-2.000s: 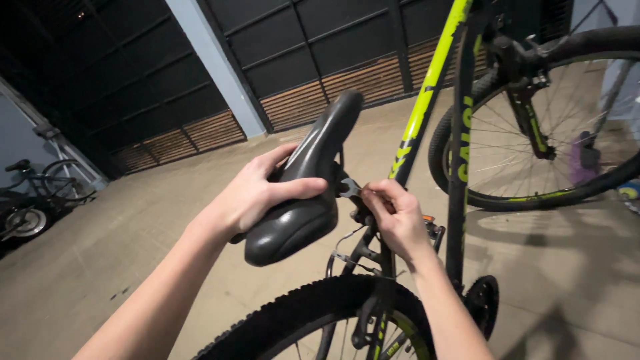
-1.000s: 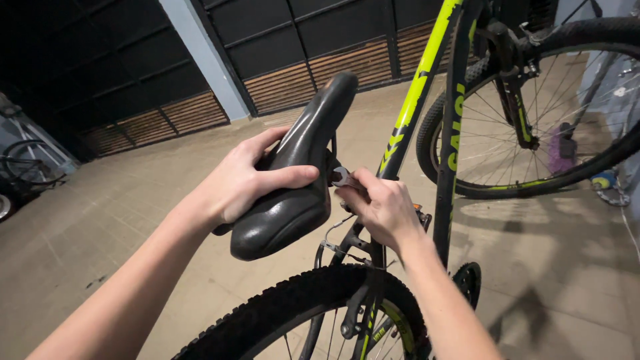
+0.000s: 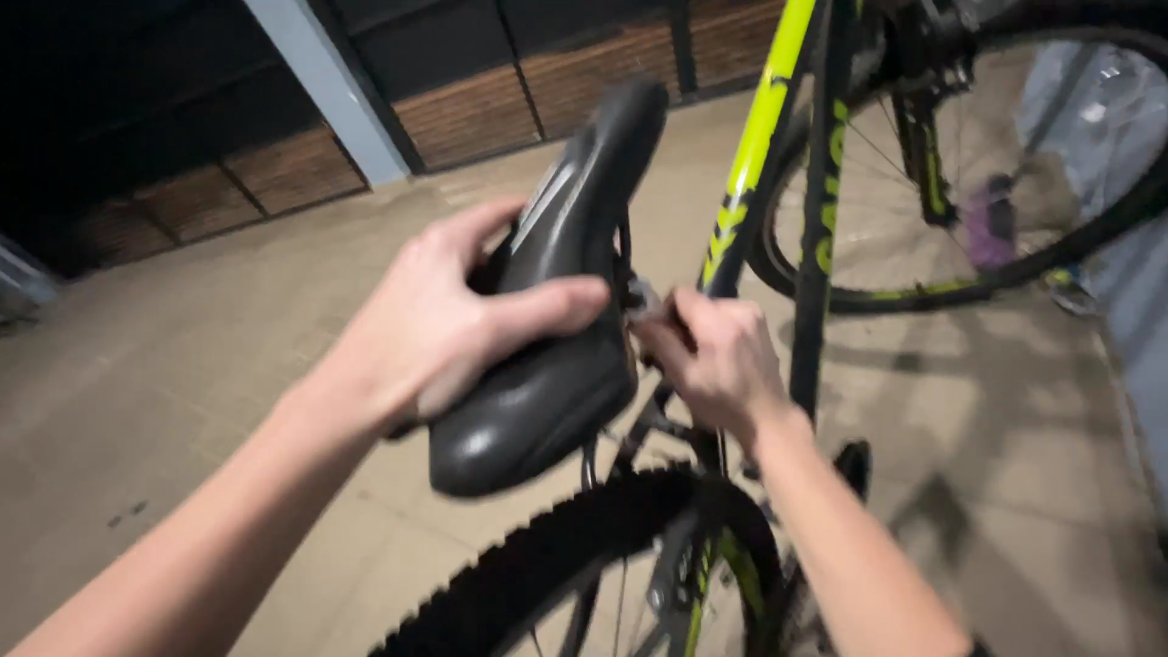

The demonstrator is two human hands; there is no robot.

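My left hand (image 3: 465,315) grips a black bicycle saddle (image 3: 547,365), its thumb across the top and its fingers around the far side. The saddle is tilted, nose pointing up and away. Close to the saddle's right side, my right hand (image 3: 716,351) pinches a metal open-end wrench (image 3: 644,301), whose jaw is at the clamp under the saddle. Motion blur and my fingers hide most of the wrench and the clamp. The black and yellow-green bicycle frame (image 3: 757,137) rises just beyond my right hand.
The knobby rear tire (image 3: 547,557) is below the saddle. At the right are the front wheel (image 3: 958,297), a purple object (image 3: 991,224) behind its spokes, and pale plastic sheeting (image 3: 1104,119). A dark gate with a blue-grey post (image 3: 333,91) stands across the tiled floor (image 3: 228,301).
Both hands have stayed at the saddle. The wrench jaw, plain a second ago beside the saddle, is now blurred. My right hand's grip on it looks much the same.
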